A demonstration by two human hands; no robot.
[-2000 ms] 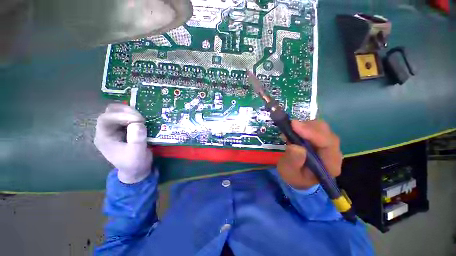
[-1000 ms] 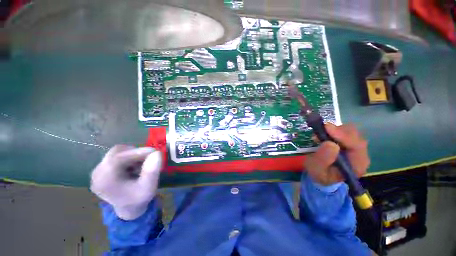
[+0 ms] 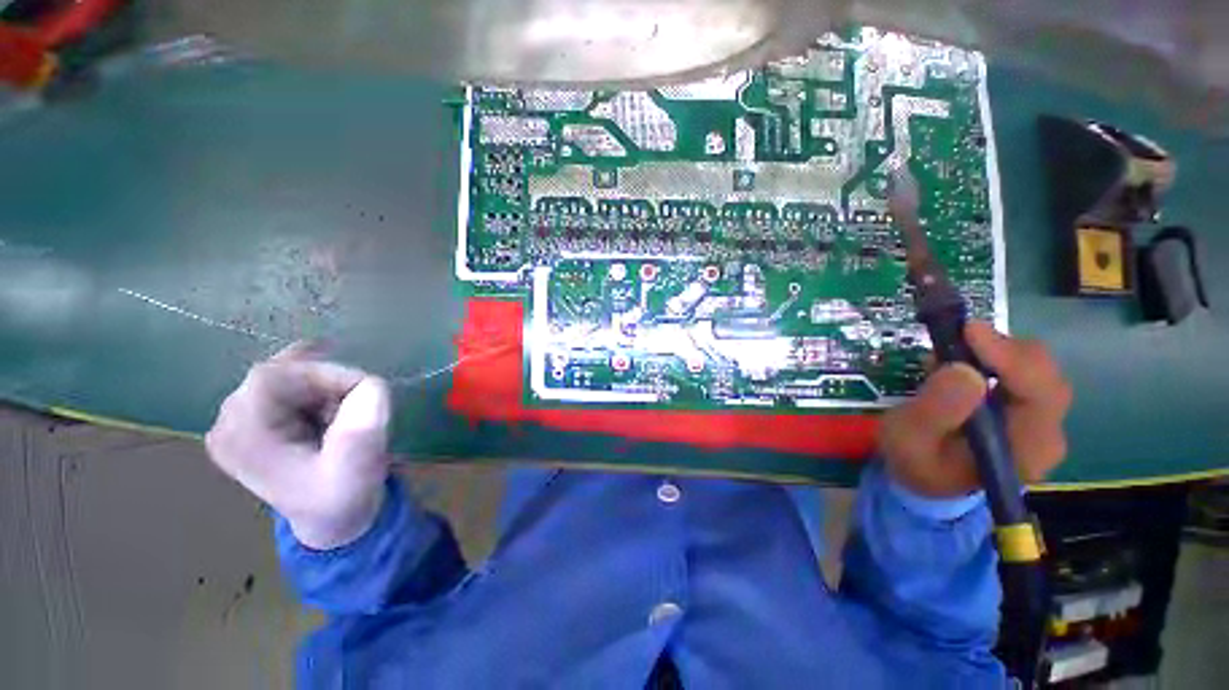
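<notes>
A large green circuit board (image 3: 701,243) lies on a red support (image 3: 488,364) that shows at its left and front edges. My bare right hand (image 3: 977,411) holds a dark soldering iron (image 3: 987,425) with a yellow band. The iron's tip is over the upper right part of the board; I cannot tell if it touches. My left hand (image 3: 307,438), in a white glove, pinches a thin solder wire (image 3: 182,309) left of the board. The wire sticks out on both sides of the fingers, one end toward the red support.
A translucent hood (image 3: 607,41) covers the board's top edge. At the right stand an iron stand (image 3: 1125,169), a yellow sponge (image 3: 1103,259) and a small black block (image 3: 1173,274). Solder bits lie on the green mat (image 3: 297,175). A black box (image 3: 1112,580) is below right.
The view has shifted, so the board sits further right. My left hand has moved away from the board's corner, out to the left, and the wire now shows. The iron remains in my right hand.
</notes>
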